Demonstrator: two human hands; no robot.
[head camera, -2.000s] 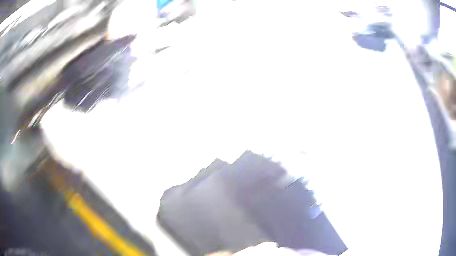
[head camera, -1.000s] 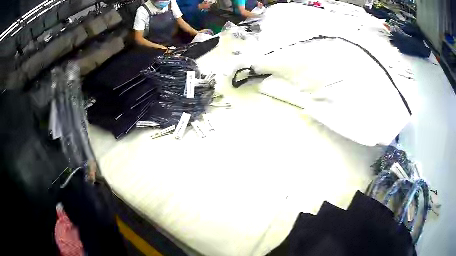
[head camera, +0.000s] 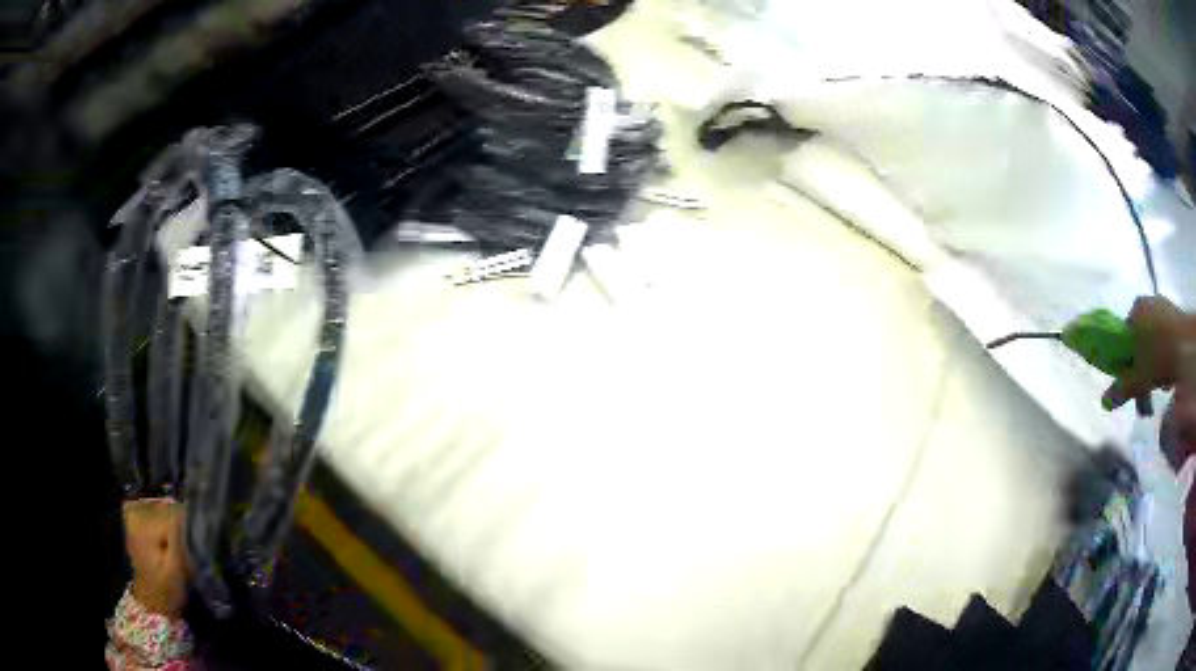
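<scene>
My left hand (head camera: 155, 544), below a floral sleeve cuff, is at the lower left against a black tote bag, which blends into the dark left side. Its fingers are hidden. The bag's film-wrapped handles (head camera: 217, 380) rise in long loops above and beside the hand, with white labels (head camera: 276, 262) among them. My right hand (head camera: 1157, 351), cut by the right edge, is closed on a green-handled tool (head camera: 1099, 341). The tool's thin dark tip points left over the pale sheet.
A white-covered table (head camera: 590, 433) fills the middle. Bags with bunched wrapped handles (head camera: 551, 144) lie at its far left. A pale sheet (head camera: 1010, 184) with black edging lies at upper right. Black bag corners (head camera: 977, 640) show at lower right. A yellow floor line (head camera: 367, 570) runs below left.
The wrapped handles at left have come nearer and look larger. My right hand with the green tool has come into view at right. The view has shifted, blurring parts.
</scene>
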